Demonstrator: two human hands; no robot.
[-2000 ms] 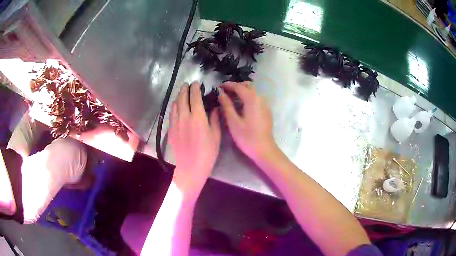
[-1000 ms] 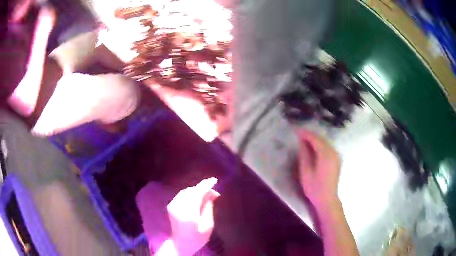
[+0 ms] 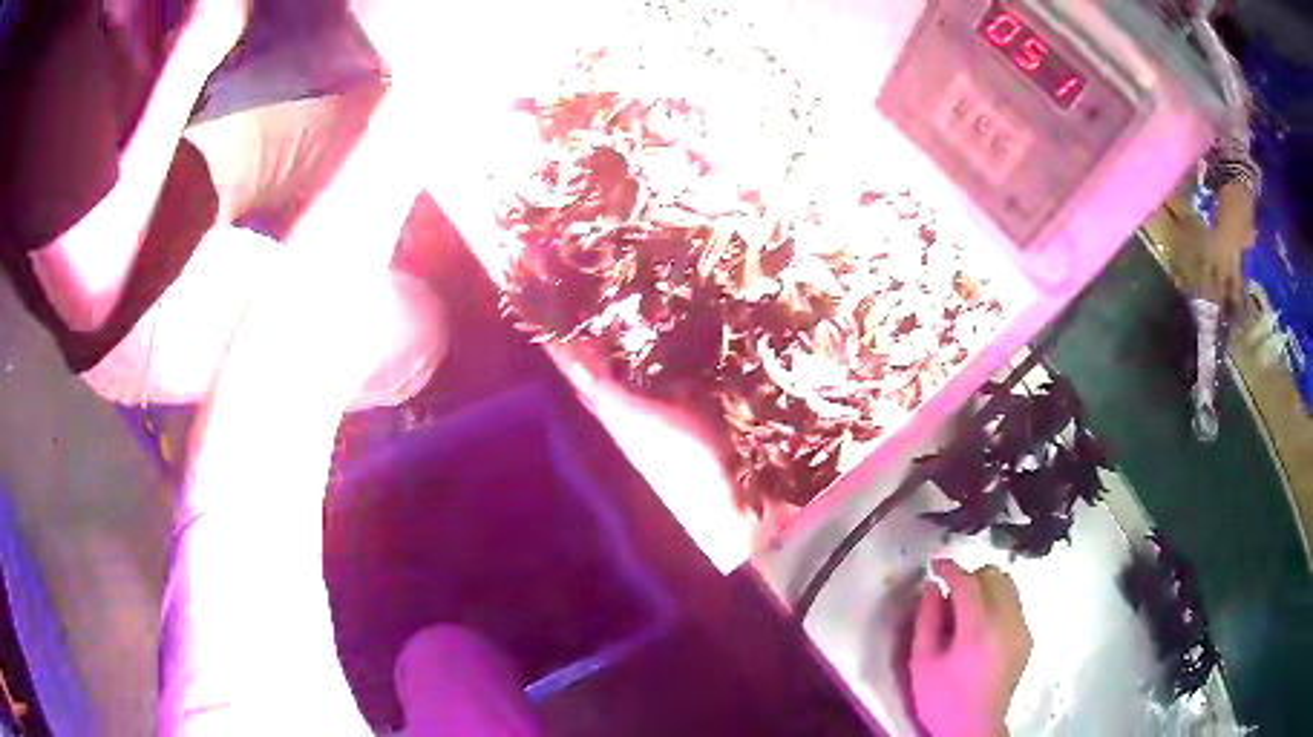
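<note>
Spiky hair parts (image 3: 749, 288) lie heaped in a pale carton (image 3: 655, 439), washed out by pink-white glare. My left forearm (image 3: 259, 576) reaches up beside the carton's left side. My left hand is lost in the glare near the top, so its fingers cannot be told. My right hand (image 3: 972, 648) is at the front of the grey metal bench (image 3: 864, 634), fingers curled, with a small bright spot at the fingertips. Whether it holds anything cannot be told. A dark cluster of hair parts (image 3: 1015, 468) lies just above it.
A box with a red digit display (image 3: 1030, 115) stands behind the carton. More dark parts (image 3: 1174, 612) lie beside the green conveyor (image 3: 1224, 504). Another person's hand (image 3: 1224, 245) is over it with a pale object. A seated person's leg (image 3: 202, 317) is at left. A black cable (image 3: 850, 540) crosses the bench.
The view has swung left to the carton. My left hand has left the bench, and that arm now stretches up at the left. My right hand stays over the bench, apart from the left.
</note>
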